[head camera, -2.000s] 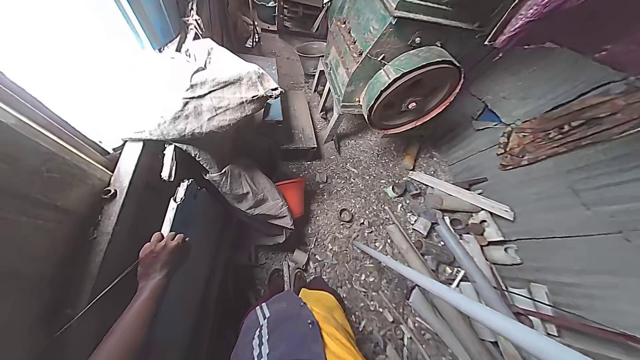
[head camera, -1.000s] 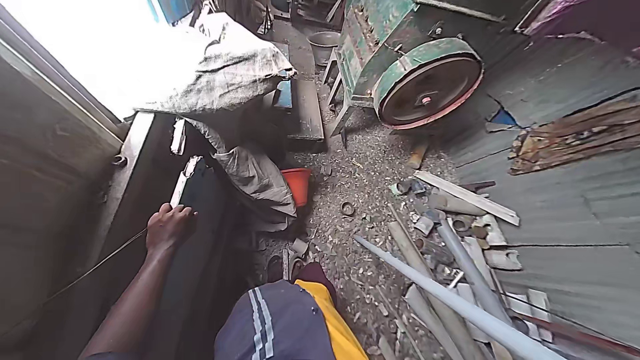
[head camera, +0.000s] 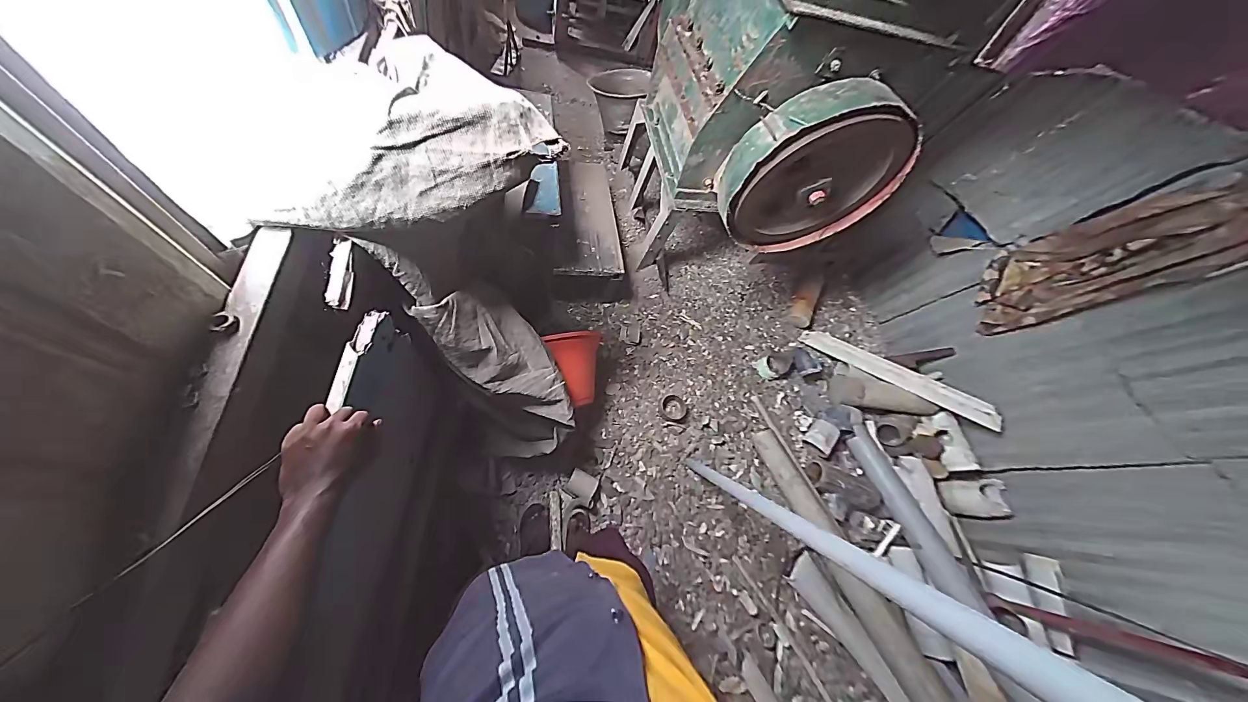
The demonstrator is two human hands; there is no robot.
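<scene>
At the left my left hand (head camera: 325, 447) rests with curled fingers on the top of a dark panel or box (head camera: 390, 468), at the lower end of a pale, chipped strip (head camera: 345, 369). Whether the fingers grip the strip or only lie on it, I cannot tell. A thin cord or wire (head camera: 210, 509) runs from beside the hand down to the lower left. A second pale piece (head camera: 339, 275) lies farther up on the dark surface. Just right of it hangs a grey cloth sack (head camera: 492, 361). My right hand is out of view.
An orange bucket (head camera: 577, 366) stands beside the sack. A green machine with a large wheel (head camera: 824, 180) is ahead. Grey pipes (head camera: 877, 575), wooden strips (head camera: 902, 380) and scraps cover the floor at the right, by a grey wall (head camera: 1121, 390). A metal basin (head camera: 620, 86) stands farther back.
</scene>
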